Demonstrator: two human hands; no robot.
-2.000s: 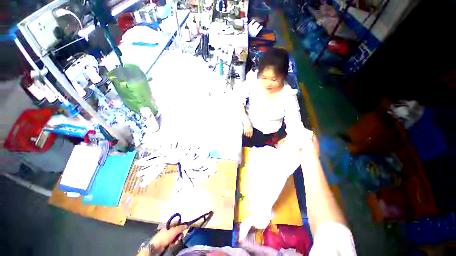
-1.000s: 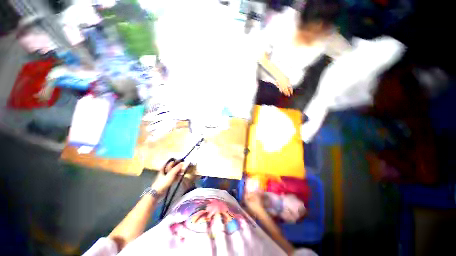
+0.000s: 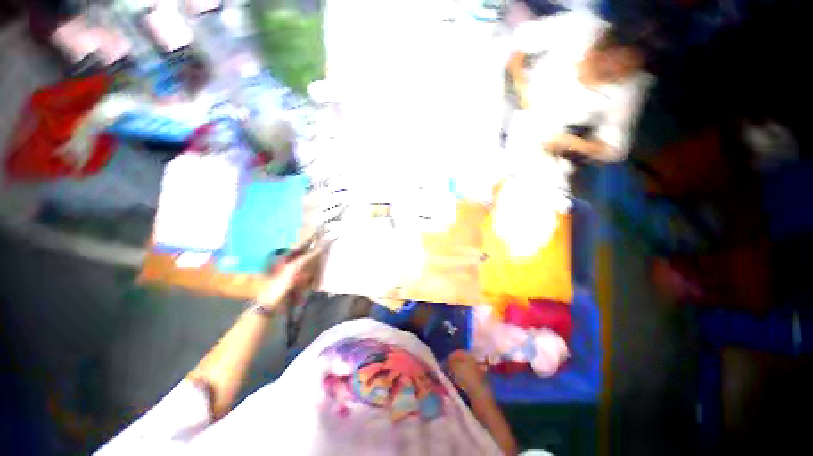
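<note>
The view is blurred. My left hand (image 3: 292, 274) is at the front edge of the bench, closed around black shears (image 3: 295, 313), whose dark part shows below the hand. My right hand (image 3: 465, 363) is low, beside pale pink and red garment pieces (image 3: 533, 346) in a blue crate (image 3: 584, 356); its fingers are unclear. White fabric pieces (image 3: 526, 218) lie on a yellow-orange board (image 3: 551, 278). Overexposed white fabric (image 3: 401, 116) covers much of the bench.
A teal mat (image 3: 266, 223) and white sheets (image 3: 198, 203) lie on the bench's left corner. Cardboard (image 3: 446, 272) covers its near end. A red basket (image 3: 53, 129) is far left. Another person (image 3: 579, 89) in white sits beyond the board.
The view has shifted, so the bench appears farther right. My left hand with the shears is now near the teal mat. The white cloth raised at right is no longer seen there.
</note>
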